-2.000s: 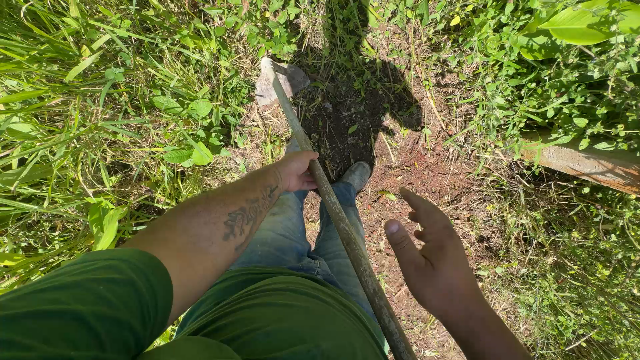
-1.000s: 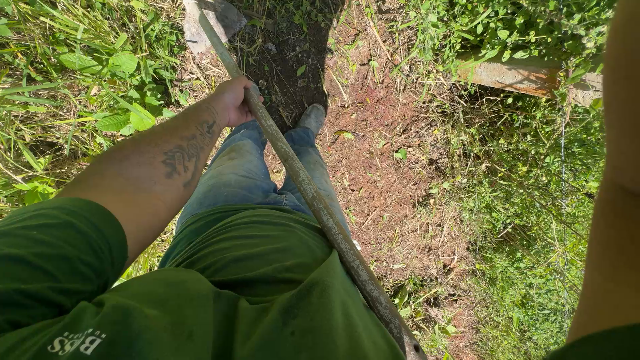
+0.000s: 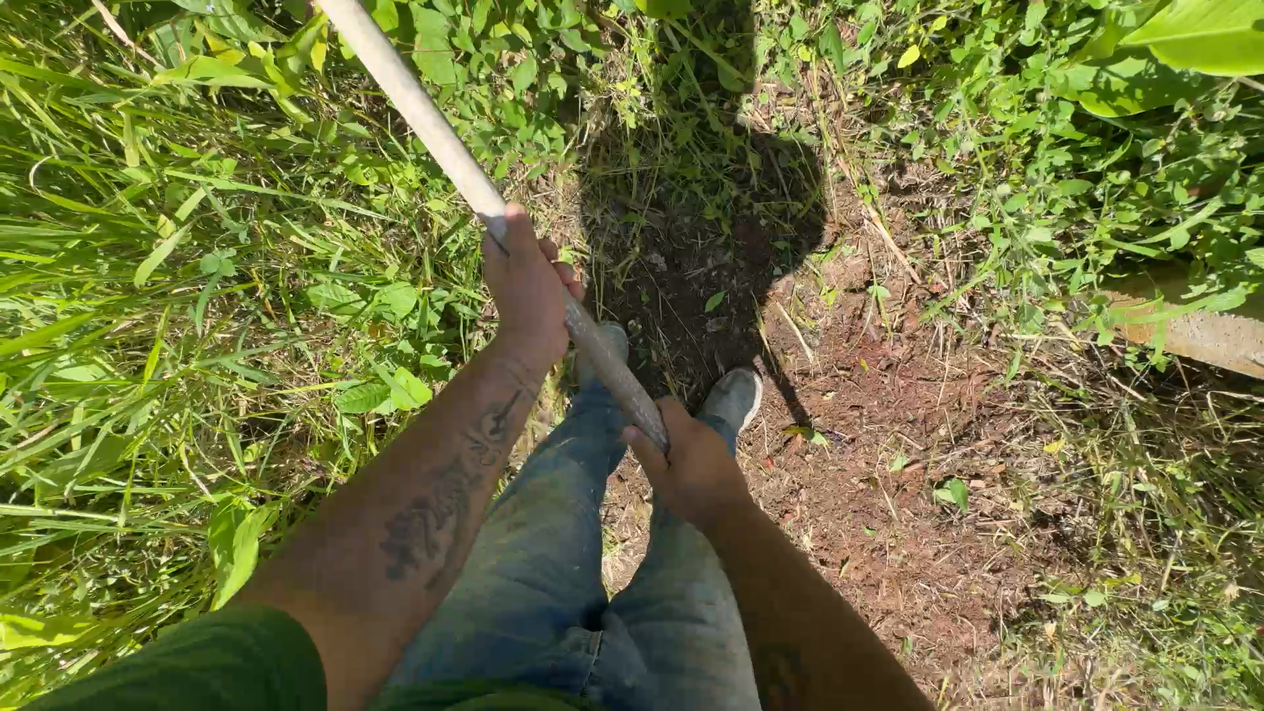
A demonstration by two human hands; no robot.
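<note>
A long, pale wooden pole (image 3: pixel 434 123) slants from the top left down to the middle of the view, in front of my legs. My left hand (image 3: pixel 528 291) is wrapped around it at about its visible middle. Lower down, my right hand (image 3: pixel 688 464) grips the pole's near end, just above my jeans. The far end of the pole runs out of view at the top, so what it bears there is hidden.
Tall grass (image 3: pixel 128 296) grows thick on the left. Reddish bare soil (image 3: pixel 889 523) lies at the right of my shoes (image 3: pixel 734 397). A weathered board (image 3: pixel 1200 331) juts from leafy plants at the right edge. My shadow falls ahead.
My right hand, empty two seconds ago and out of view one second ago, now holds the pole. The pole's far end, earlier near a pale slab on the ground, has left the view.
</note>
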